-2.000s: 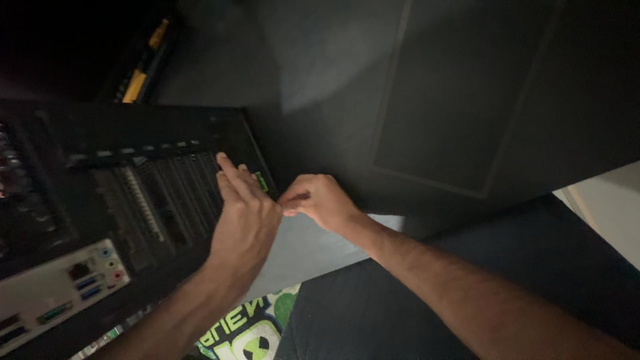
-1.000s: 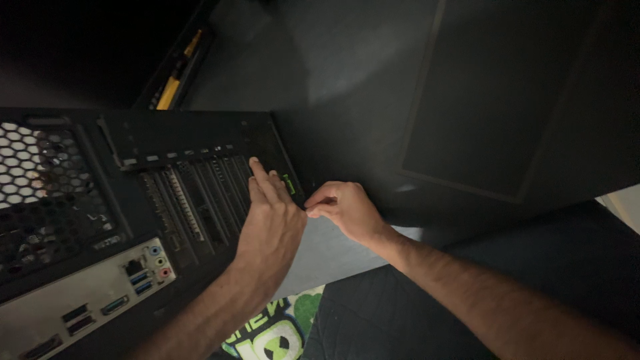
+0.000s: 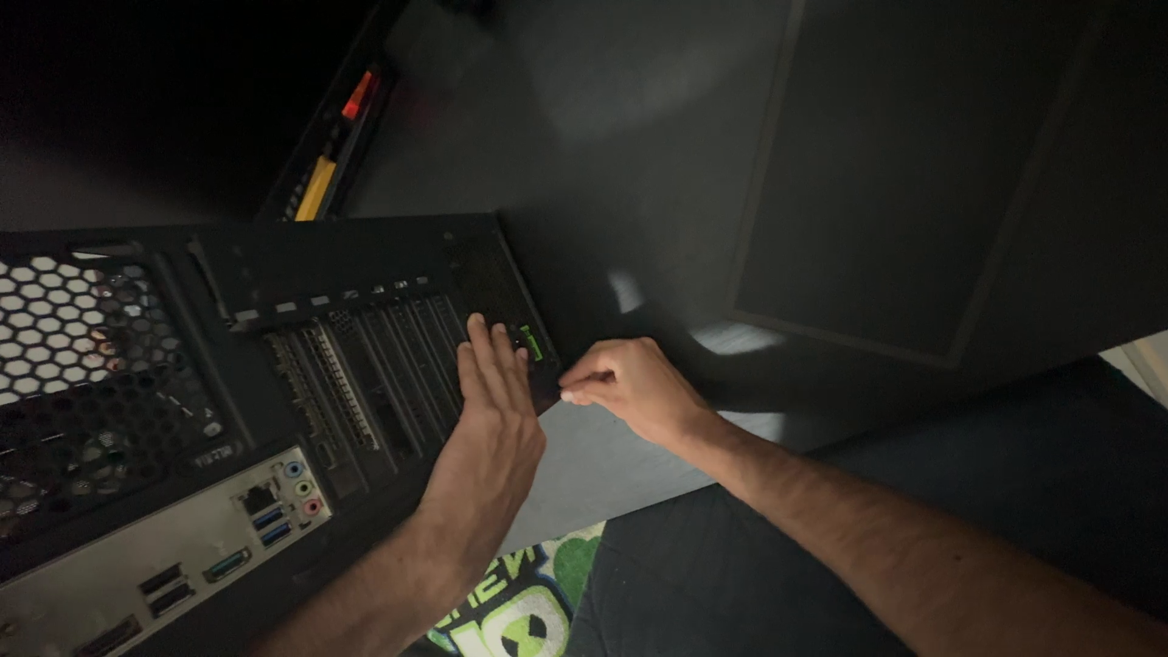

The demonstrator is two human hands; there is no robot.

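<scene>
A black computer case (image 3: 365,239) lies at the left, its rear side showing a metal port plate (image 3: 173,557), ventilation mesh (image 3: 50,319) and expansion slot covers (image 3: 411,360). Flat on the case, beside the slot covers, rests my left hand (image 3: 497,420), fingers extended; a small green label (image 3: 531,343) is just past its fingertips. My right hand (image 3: 630,383) is at the case's lower right corner, thumb and forefinger pinched together there. Whether something small sits between those fingertips cannot be told.
Under the case is a dark table surface (image 3: 639,164) with a faint rectangular outline at the right. Behind the case lies a dark tray or holder with a yellow tool part (image 3: 316,189) and a red-orange piece (image 3: 359,95). A green-patterned textile (image 3: 525,611) shows below the table edge.
The view has shifted, bringing more of the case's mesh and ports into sight than two seconds ago. Both hands stay at nearly the same place on the case.
</scene>
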